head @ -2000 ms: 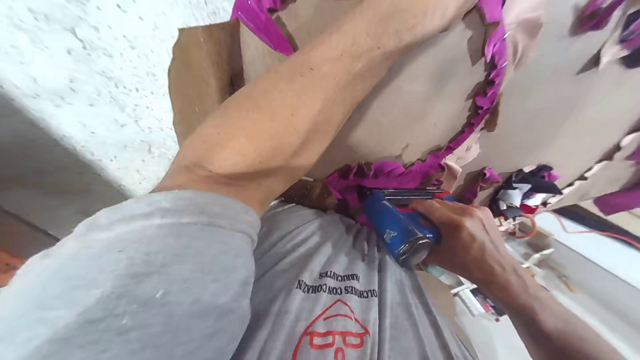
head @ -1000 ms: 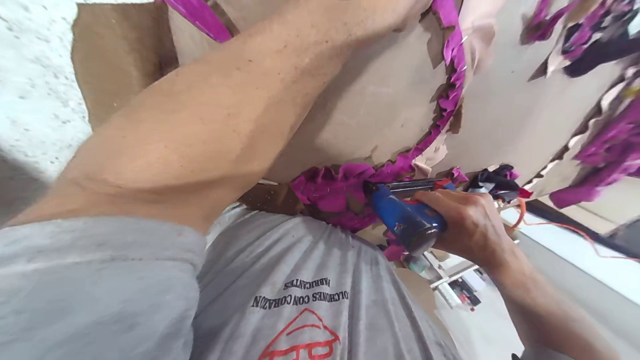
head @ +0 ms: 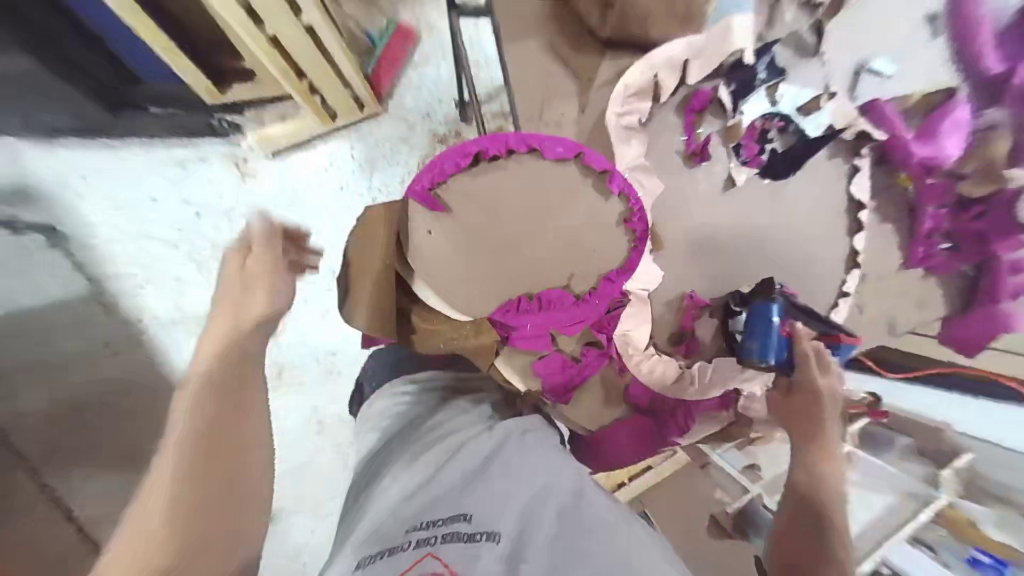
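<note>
My left hand (head: 264,268) hangs over the floor at the left, blurred, fingers partly curled, with nothing in it. At the right, my right hand (head: 808,372) is closed around a blue pneumatic stapler (head: 764,332), over scraps on a larger board (head: 744,224) edged with pale pink fabric. Between the hands lies a rounded board (head: 520,232) with magenta fabric (head: 552,312) folded and gathered along its top, right and lower edge. Brown material (head: 372,272) sticks out at its left side, where the board's edge shows no magenta.
Magenta scraps (head: 960,216) lie piled at the far right. An orange hose (head: 936,370) runs off to the right. A slatted wooden frame (head: 296,72) and a red brush head (head: 394,60) are at the upper left. Wooden framing (head: 896,512) stands at the lower right.
My left hand has come away from the rounded board to the left. My right hand has carried the stapler off the magenta edge toward the right. The view has widened.
</note>
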